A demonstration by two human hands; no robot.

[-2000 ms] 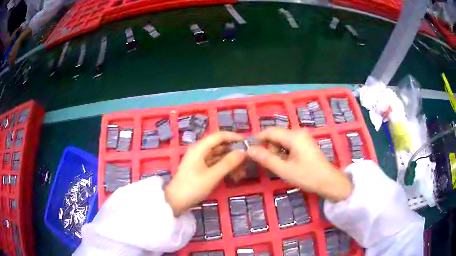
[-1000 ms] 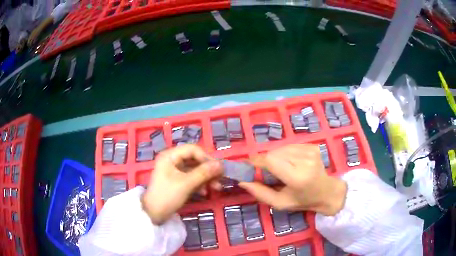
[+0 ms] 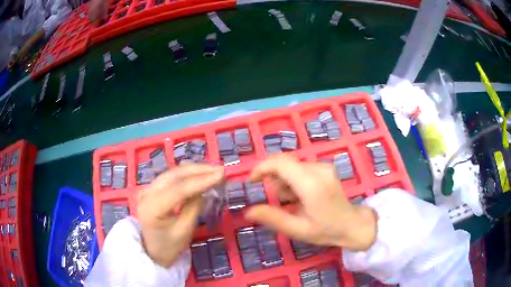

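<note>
My left hand (image 3: 171, 210) is over the middle left of the red compartment tray (image 3: 325, 203). It holds a blurred grey mesh strip (image 3: 212, 206) by the thumb and fingers. My right hand (image 3: 308, 204) is to its right above the tray, with thumb and fingers apart and nothing seen in them. Between the hands, a pocket with two grey pieces (image 3: 246, 193) shows. Most tray pockets hold grey pieces side by side; some pockets are hidden under my hands and sleeves.
A blue bin (image 3: 57, 238) of silver parts and a second red tray (image 3: 23, 218) lie left. White wrap (image 3: 404, 103) and a clear bag lie right. Behind, the green belt (image 3: 252, 67) carries scattered strips; red trays (image 3: 134, 22) and another person's hands are beyond it.
My hands held a grey piece between them; now they are apart, the piece is at my left hand, and my right hand has opened. The whole view has shifted, and the scene appears further left.
</note>
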